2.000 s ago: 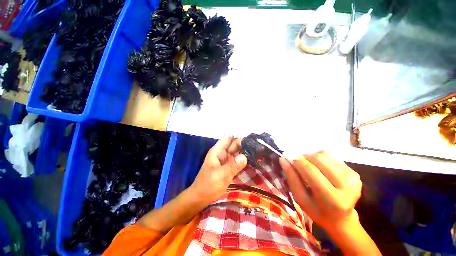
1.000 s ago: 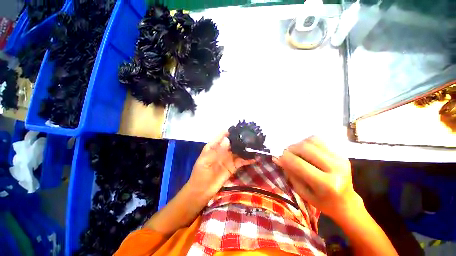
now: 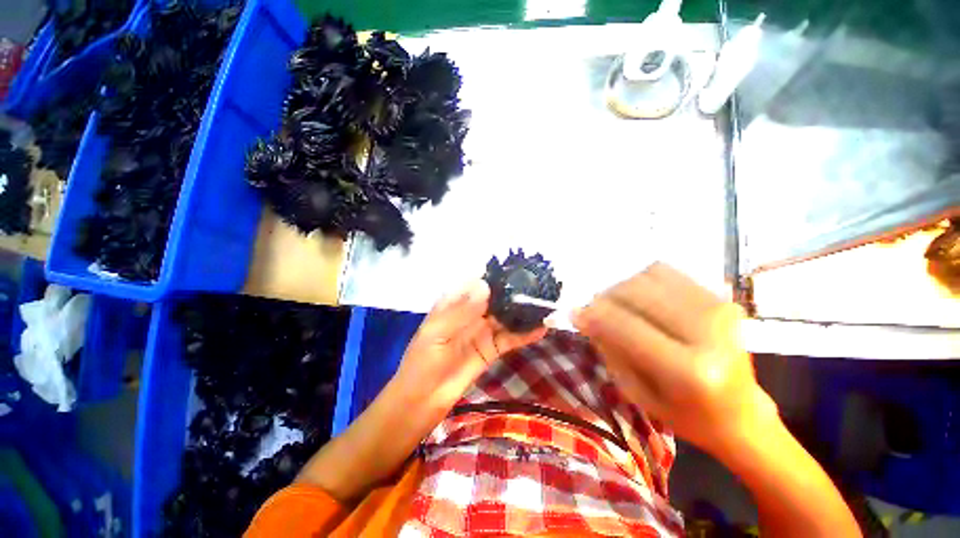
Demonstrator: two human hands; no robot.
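A round black flower head (image 3: 523,282) is held upright at the table's front edge, over the lap. My left hand (image 3: 447,352) grips it from the left and below. My right hand (image 3: 674,363) is just right of it, with fingers closed on a thin white stick-like thing (image 3: 534,302) whose tip lies across the flower's face. What the white thing is, I cannot tell. A pile of black flower heads (image 3: 368,131) lies on the table's left end.
Blue crates (image 3: 211,200) with black pieces stand at left and below table level. A pale ring (image 3: 647,89) and white bottles (image 3: 734,65) are at the far edge. A grey panel (image 3: 842,179) and gold pieces (image 3: 945,255) are at right. A crumpled white bag (image 3: 51,342) is far left.
The flower head has turned from a tilted position over the apron to face up, and sits slightly farther left. My right hand has shifted a little around it, still with the white thing.
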